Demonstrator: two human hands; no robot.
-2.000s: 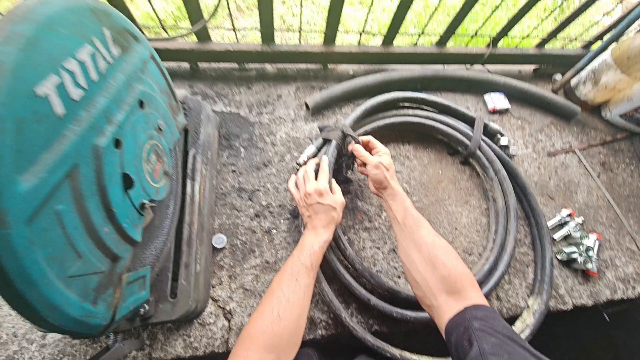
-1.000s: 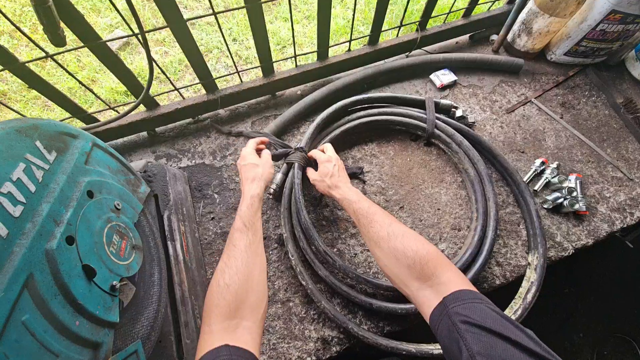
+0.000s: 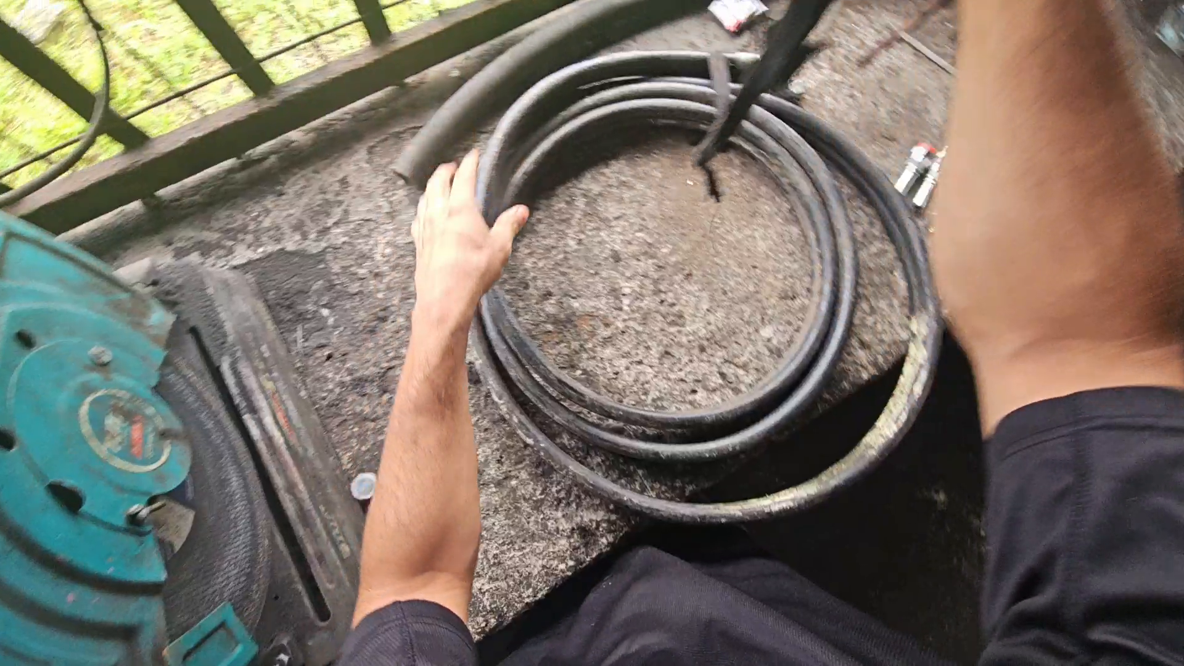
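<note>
A coil of black hose (image 3: 666,450) lies on the rough concrete. My left hand (image 3: 460,227) rests against the coil's left side, fingers spread and thumb over the hose. My right arm reaches up past the top edge at the right, so my right hand is out of the picture. A dark cloth strip (image 3: 772,69) hangs blurred from the top edge, its lower end over the coil's upper right; what holds it is hidden. A narrow tie (image 3: 720,79) wraps around the hose there.
A teal Total cut-off saw (image 3: 83,435) stands at the left on its dark base. Behind the coil run a thicker hose (image 3: 518,69) and a metal railing (image 3: 240,111). Metal fittings (image 3: 916,171) lie right of the coil, and a small round cap (image 3: 363,486) lies near the saw.
Both hands were at the coil's tied upper left; my left hand is now flat against its side, and my right hand has gone up out of view. The dark strip is no longer around the hose there.
</note>
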